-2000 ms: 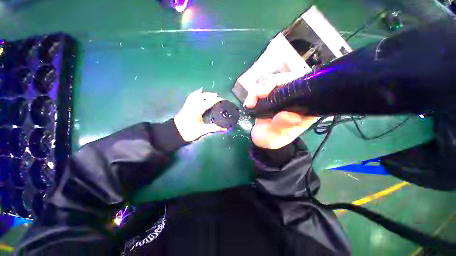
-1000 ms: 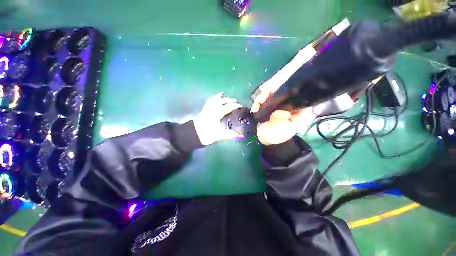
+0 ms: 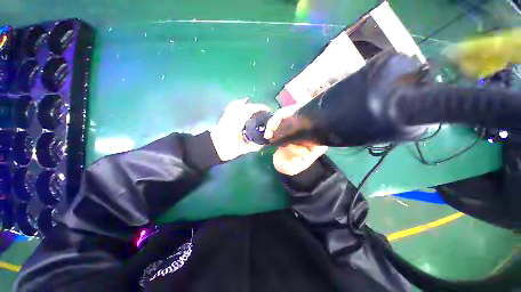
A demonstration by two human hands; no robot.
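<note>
My left hand [image 3: 235, 131] holds a small round black unit [image 3: 256, 126], its dark end face turned towards the tool. My right hand [image 3: 297, 154] is closed around the front of a thick black electric screwdriver [image 3: 354, 108]. The screwdriver's tip end is at the unit, and my right fingertips are beside the unit's face. Whether the tip touches a screw is hidden by my fingers. The screwdriver's body is blurred and runs to the right, with a ribbed black hose [image 3: 451, 106] at its rear.
A white screw feeder [image 3: 328, 65] lies behind the screwdriver. A black tray [image 3: 80, 114] of round units stands at left. Thin black cords [image 3: 423, 154] lie at right. A yellow blurred patch [image 3: 491, 54] is at upper right. The green bench's front edge runs before my body.
The screwdriver has swung, and more of the white feeder shows than one second ago. My right fingers are now closer over the unit. The view has shifted, and the glowing unit at the top has left it.
</note>
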